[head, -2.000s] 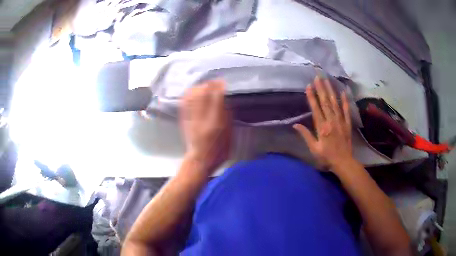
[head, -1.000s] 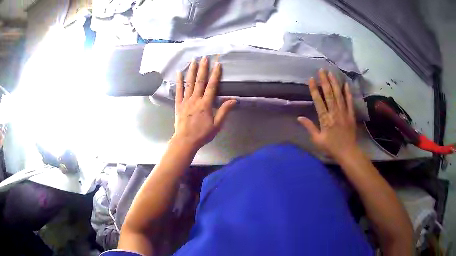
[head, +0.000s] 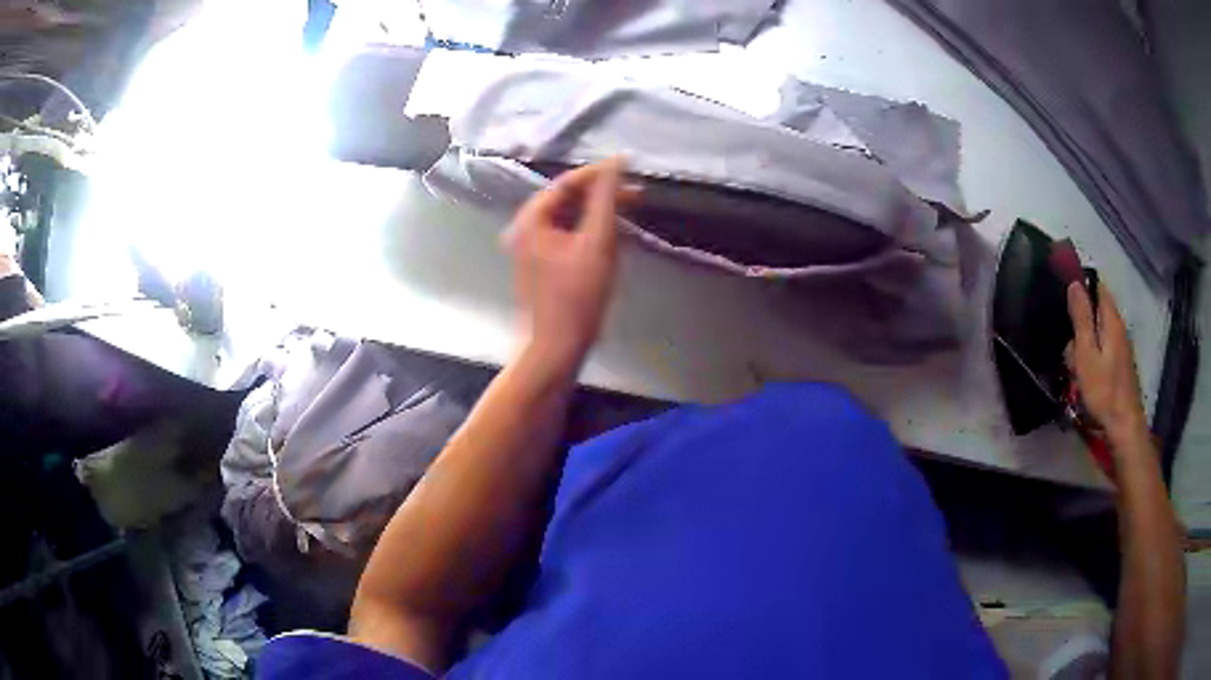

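Note:
The light grey garment piece [head: 717,140] lies across the sleeve board [head: 757,223], whose dark surface shows through a long gap between the cloth edges. My left hand [head: 574,239], slightly blurred, is at the left part of this gap, fingers bent together at the cloth edge; I cannot tell whether it pinches the cloth. My right hand [head: 1105,356] is at the far right, closed around the handle of the iron [head: 1029,326]. The iron's dark pointed body sits at the table's right side, apart from the garment piece.
The pale table [head: 478,286] has a bright glare at left. Grey cloth pieces [head: 638,24] lie at the far side and a small flat one [head: 896,133] behind the board. Dark grey layers [head: 1049,93] lie at far right. A tied cloth bundle [head: 345,432] sits below the table edge.
My right hand has left the garment piece and moved right onto the iron. My left hand has lifted from lying flat and its fingers have bent. The view has shifted, and the cloth gap looks wider.

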